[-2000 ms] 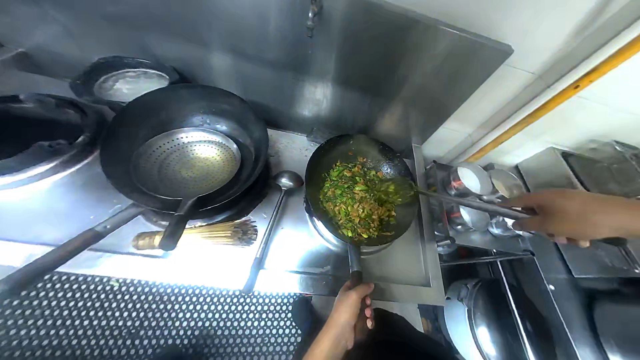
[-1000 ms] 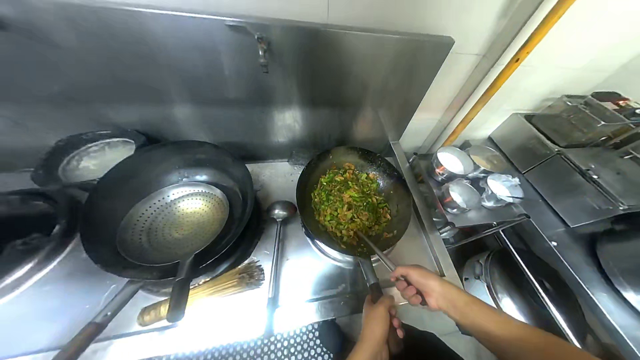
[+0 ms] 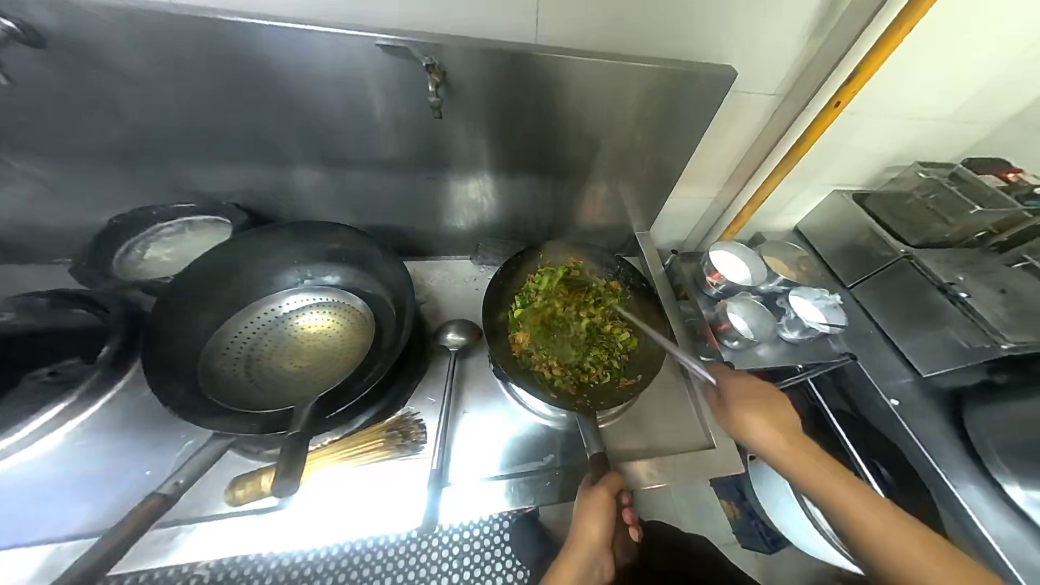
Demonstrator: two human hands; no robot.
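Note:
Chopped green vegetables with small brown bits [image 3: 573, 329] fill the middle of a black wok [image 3: 496, 301] on the right burner. My left hand [image 3: 600, 520] is closed round the wok's handle, below the pan. A long metal utensil [image 3: 668, 345] runs from my right hand [image 3: 751, 406] into the food from the right; its working end is hidden among the vegetables, so its exact kind cannot be told. Left of this wok a steel ladle [image 3: 447, 398] lies on the stove top, bowl towards the backsplash.
At left, a perforated strainer [image 3: 288, 349] rests in a larger wok [image 3: 349, 244], its handle jutting forward. A bamboo brush [image 3: 349, 455] lies in front. Several metal seasoning containers [image 3: 743, 321] stand right of the stove. A tap [image 3: 435, 85] hangs from the steel backsplash.
My right hand has moved up and right from beside the wok handle, still holding the utensil. The food is spread differently in the wok. My left hand stays on the handle.

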